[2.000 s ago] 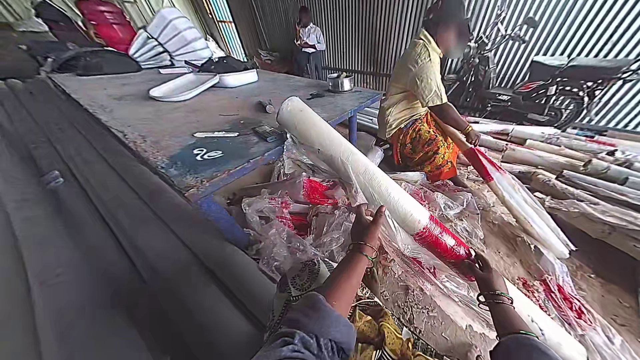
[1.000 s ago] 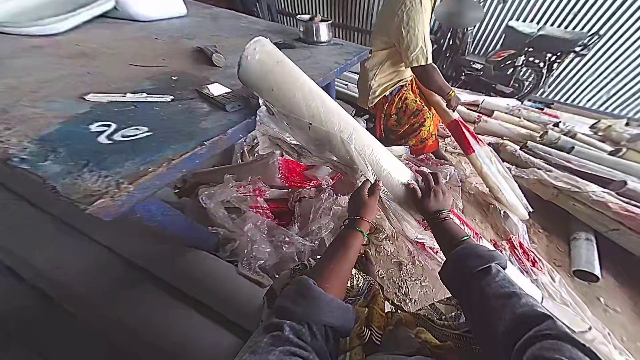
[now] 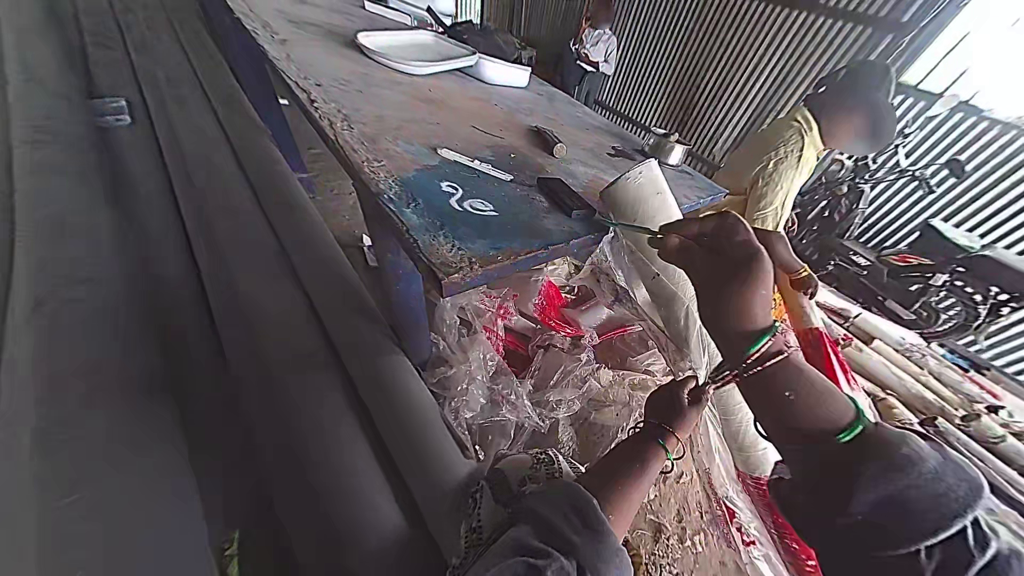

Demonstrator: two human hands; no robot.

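Observation:
A long white roll (image 3: 642, 196) in clear and red plastic wrap leans diagonally in front of me, its upper end beside the table corner. My left hand (image 3: 677, 406) pinches the loose clear plastic film (image 3: 640, 280) along the roll. Higher up, my right hand (image 3: 716, 264) is raised over the roll, its fingers closed on a thin, dark greenish tool (image 3: 632, 228) whose kind I cannot tell. Crumpled clear and red plastic wrap (image 3: 552, 376) lies under the table edge, to the left of the roll.
The worn table (image 3: 512, 268) holds a dark block (image 3: 566, 197), a white cutter-like strip (image 3: 475, 164), a short rod (image 3: 549, 141), a metal pot (image 3: 666, 148) and white trays (image 3: 416, 52). A co-worker (image 3: 772, 164) holds another roll at right; more rolls (image 3: 904, 372) and a motorcycle (image 3: 904, 276) lie beyond.
My right hand has left the roll's side and risen toward its upper end, now with a thin tool. My left hand has gone from resting on the roll to pinching film. The view has tilted.

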